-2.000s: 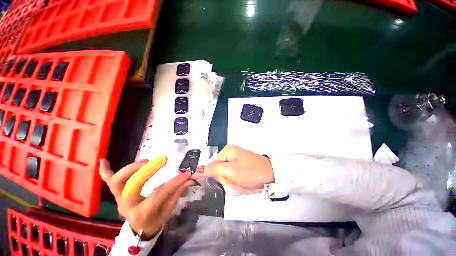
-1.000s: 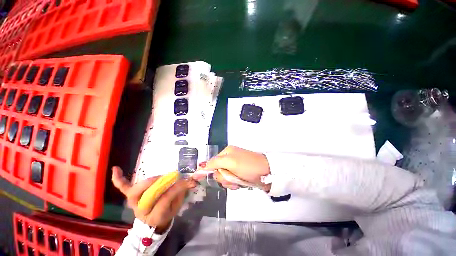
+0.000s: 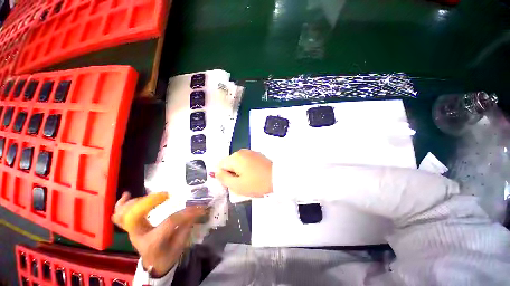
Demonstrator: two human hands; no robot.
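A white stack of film sheets [image 3: 178,120] lies left of the white mat, with a column of dark rounded-square stickers [image 3: 198,121] on it. Near the stack's lower end is a dark square under a clear film [image 3: 196,172]. My left hand [image 3: 159,232], with a yellow finger cot, is below it, fingertips at the film's lower edge; whether they pinch it is unclear. My right hand [image 3: 246,172] has its fingers closed at the right edge of the same film. Two black watch units [image 3: 321,116] lie on the upper mat and one [image 3: 310,213] on the lower mat.
Red trays [image 3: 120,117] with black watches in some pockets stand at the left. A silvery tangled band [image 3: 338,86] lies beyond the white mat [image 3: 358,145]. A clear bottle [image 3: 456,113], clear plastic [image 3: 481,162] and a white paper scrap [image 3: 433,163] are at the right.
The dark square with clear film has shifted slightly up and left. My left hand has moved left and its fingers have spread. My right forearm has moved up, uncovering the lower watch unit.
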